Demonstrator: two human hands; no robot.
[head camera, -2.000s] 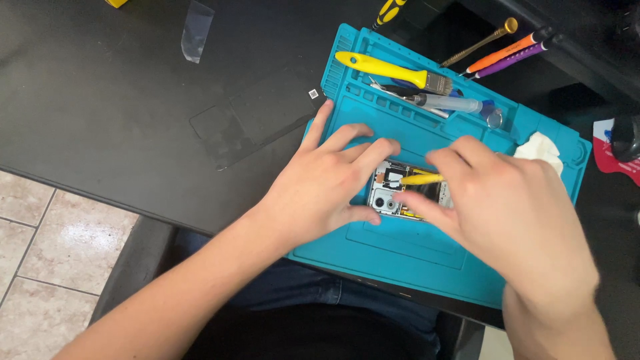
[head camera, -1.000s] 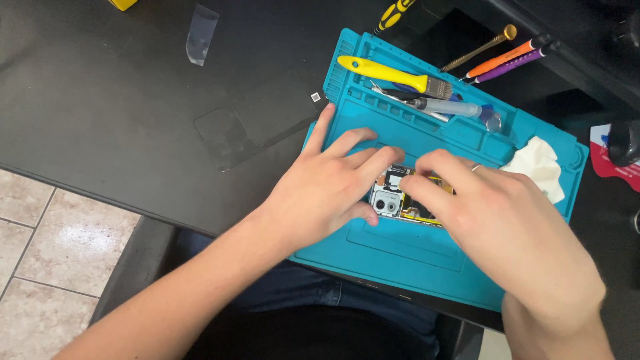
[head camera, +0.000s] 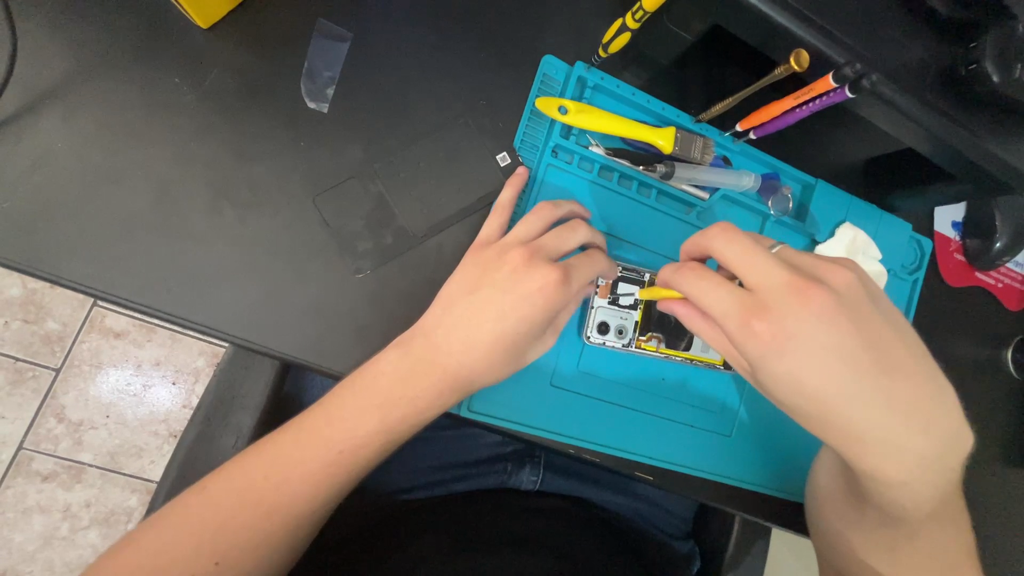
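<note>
An opened smartphone lies on a teal silicone repair mat, its camera module and inner parts showing. My left hand rests on the mat with its fingertips at the phone's upper left edge, steadying or gripping it; the thumb is hidden. Between the fingers of my right hand is a thin tool with a yellow handle, and its dark tip reaches over the white and black part above the cameras. My right hand covers the phone's right end.
In the mat's trays lie a yellow brush and a syringe. Several screwdrivers stand along its back edge. A white cloth lies at right. Left are a thin black phone-shaped sheet and clear film.
The yellow tool, hidden by my right hand one second ago, shows again over the phone's upper parts. My left hand has stayed at the phone's edge.
</note>
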